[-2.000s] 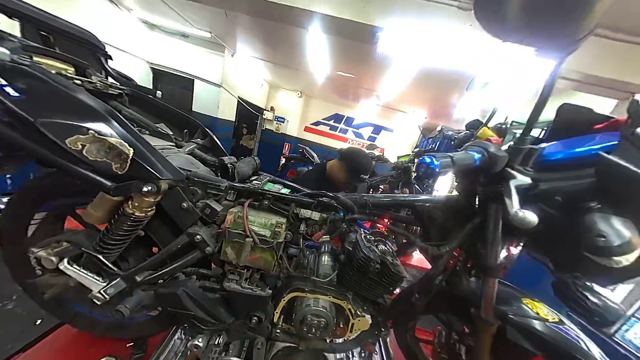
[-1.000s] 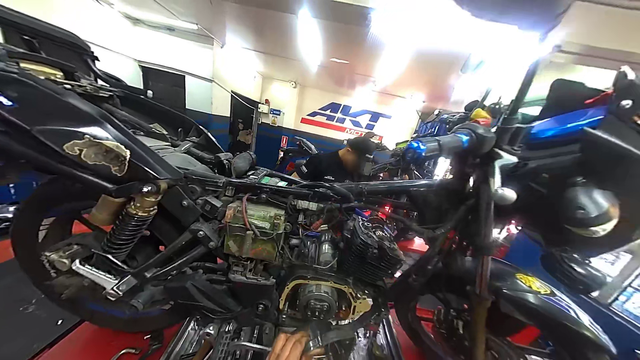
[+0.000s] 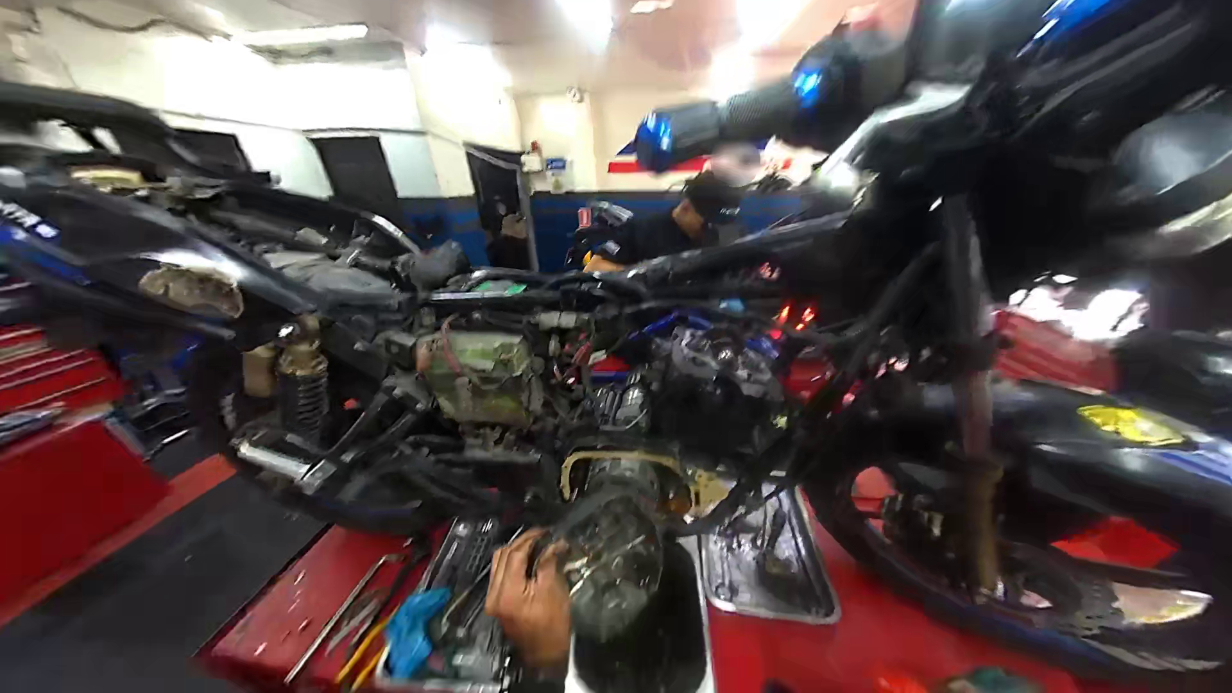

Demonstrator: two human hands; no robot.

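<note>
My left hand (image 3: 531, 599) comes up from the bottom centre, its fingers curled at the left edge of a dark, round engine side cover (image 3: 616, 563). The cover is just below the exposed engine case of a partly stripped motorcycle, whose tan gasket face (image 3: 621, 459) shows above it. Blur hides whether the two touch. Below the cover is a dark area over a pale-edged tray or container; what it is cannot be told. My right hand is not seen.
A metal tray (image 3: 770, 606) with parts lies right of the cover on the red stand. Tools, a blue glove or cloth (image 3: 414, 630) and a socket set (image 3: 467, 549) lie left. The blue-tipped handlebar (image 3: 717, 120) juts overhead. A person (image 3: 664, 231) is behind the motorcycle.
My left hand shows more fully, now at the dark cover, which stands in front of the engine's lower case. The view has moved closer to the motorcycle.
</note>
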